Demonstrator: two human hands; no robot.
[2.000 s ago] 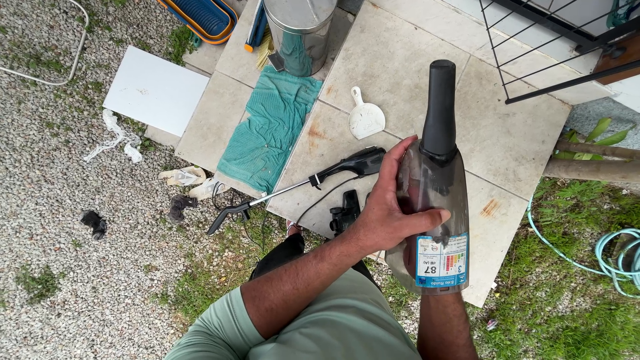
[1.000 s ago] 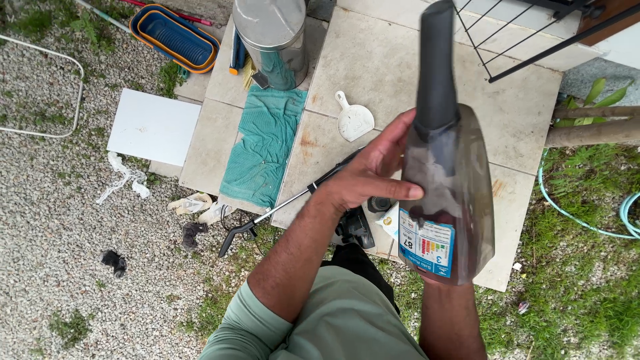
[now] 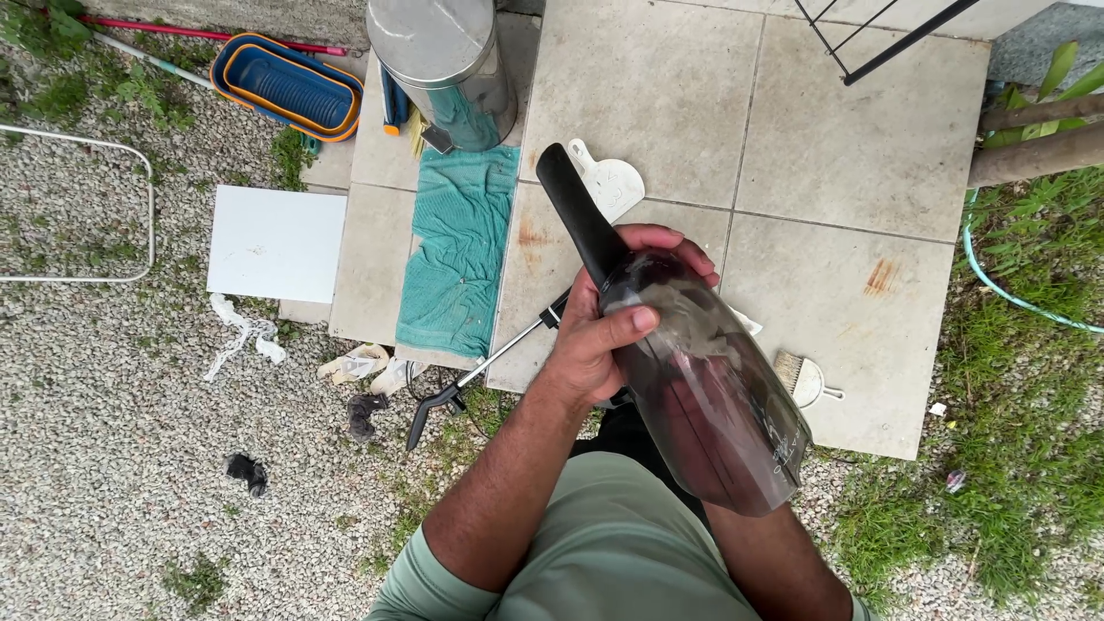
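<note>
A smoky translucent plastic container (image 3: 707, 388), which looks like a vacuum cleaner's dust bin, is held tilted in front of my body. Its black neck (image 3: 580, 207) points up and left. My left hand (image 3: 617, 315) wraps around the container just below this neck, thumb on the near face. My right forearm runs up to the container's wide lower end. Through the tinted wall my right hand (image 3: 694, 401) shows as a blurred reddish shape; whether it is inside or behind, and how its fingers lie, I cannot tell. A greyish patch shows near the container's upper part.
Below, a stick vacuum's metal tube (image 3: 500, 352) lies across the tile edge, near a teal towel (image 3: 461, 250). A white dustpan (image 3: 614, 183), a small brush (image 3: 804, 379), a metal bin (image 3: 435, 43), a blue bucket (image 3: 287, 86) and a white board (image 3: 276, 243) are around.
The container has turned: its neck, upright earlier, now leans left, and the labelled side has gone out of sight. My left hand still grips it near the neck.
</note>
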